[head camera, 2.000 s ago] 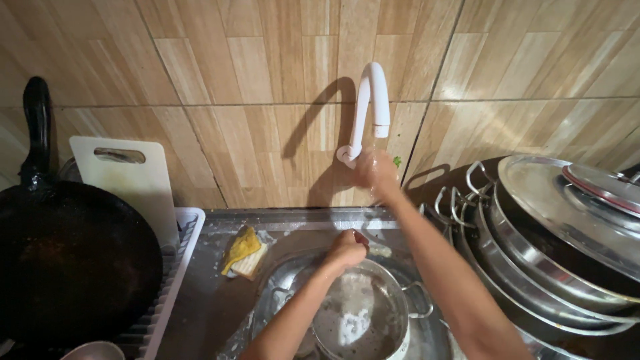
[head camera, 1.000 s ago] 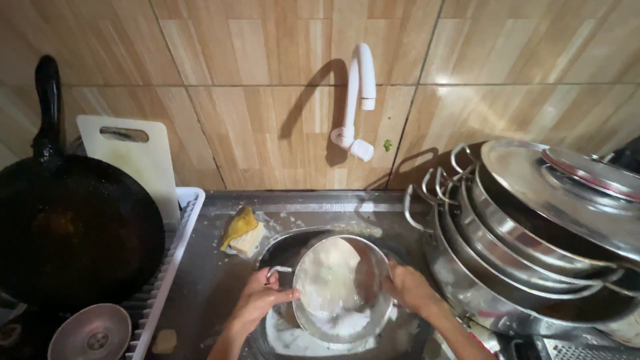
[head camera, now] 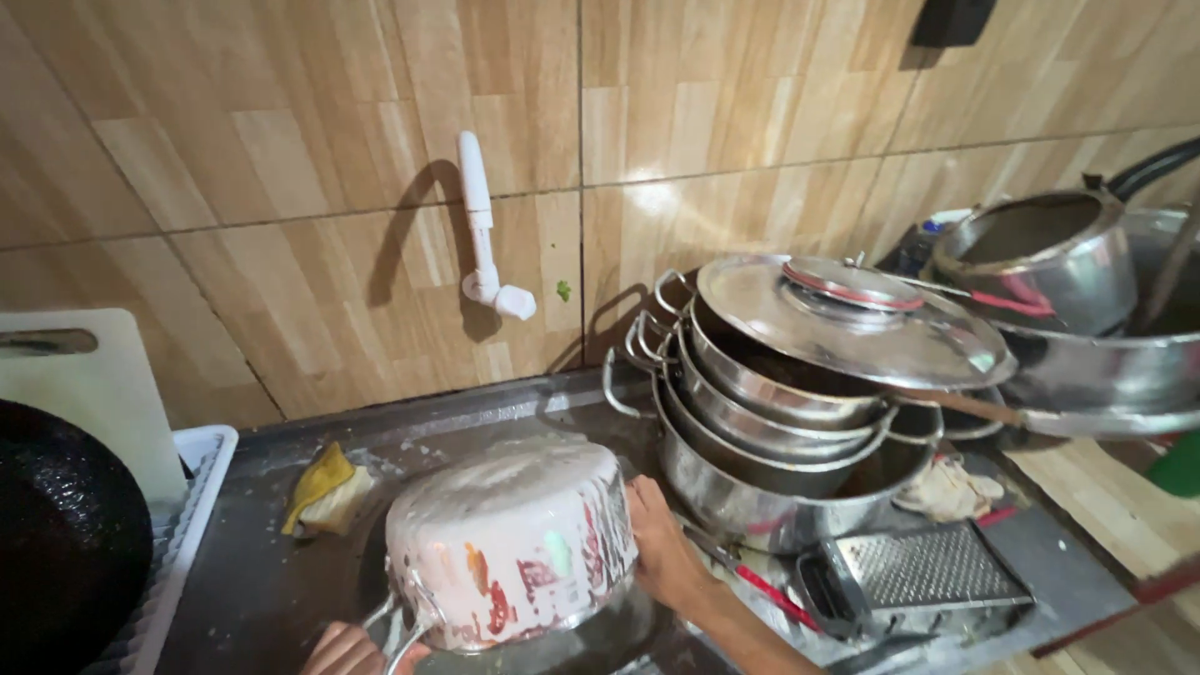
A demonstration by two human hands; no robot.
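Note:
A soapy metal pot (head camera: 511, 539) is tipped with its base upward over the sink (head camera: 370, 562), patches of colour showing on its foamy side. My left hand (head camera: 352, 652), at the bottom edge of the view, grips the pot's wire handle. On the right side of the pot, my right hand (head camera: 661, 544) holds its wall; the fingers are partly hidden behind it. Behind the pot, a white plastic faucet (head camera: 476, 225) is fixed to the tiled wall. A yellow cloth or sponge (head camera: 323, 487) with a pale block lies on the counter left of the pot.
Stacked metal pots (head camera: 750, 469) under a lid (head camera: 853, 319) stand close on the right, with a box grater (head camera: 937, 572) and a red-handled utensil (head camera: 778, 595) before them. A dish rack (head camera: 202, 516), cutting board (head camera: 94, 403) and black pan (head camera: 66, 544) border the left.
The pot was held with its open inside facing up a second ago; now its base is up. Earlier my right hand was at the faucet. The view has swung right.

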